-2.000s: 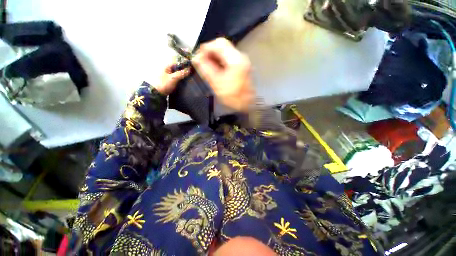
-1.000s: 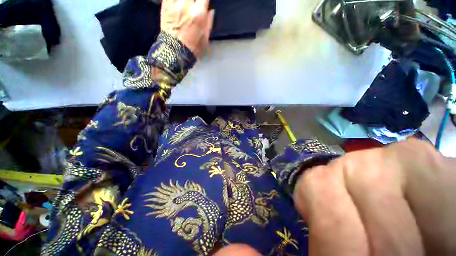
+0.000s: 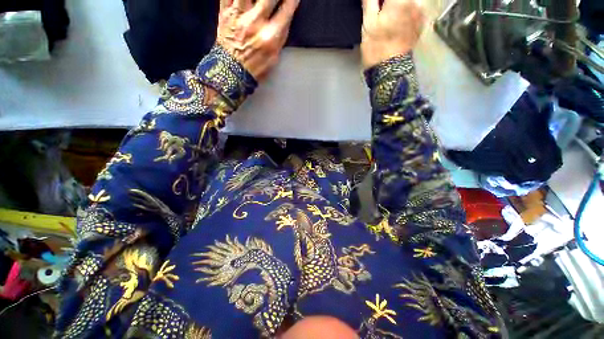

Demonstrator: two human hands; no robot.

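Note:
Black cut pieces (image 3: 323, 25) lie on the white table at the top of the picture, partly cut off by its edge. Another black piece (image 3: 159, 41) fans out to their left. My left hand (image 3: 255, 33) lies palm down over the black pieces, fingertips near or past the top edge. My right hand (image 3: 395, 30) is at the right end of the black pieces, slightly blurred. Its fingertips are cut off by the top edge, so I cannot tell if it grips the cloth.
The dark steam iron (image 3: 523, 33) stands at the upper right, with hoses behind. The white table (image 3: 311, 99) ends in front of me. Dark cloth (image 3: 520, 149) hangs at its right corner. A silvery pale piece (image 3: 23, 36) lies far left. A blue tube (image 3: 581, 222) hangs right.
Two seconds ago both hands were at a black bundle near the table's front edge. My left hand has since moved up onto the black pieces; my right hand swung low right, then back up.

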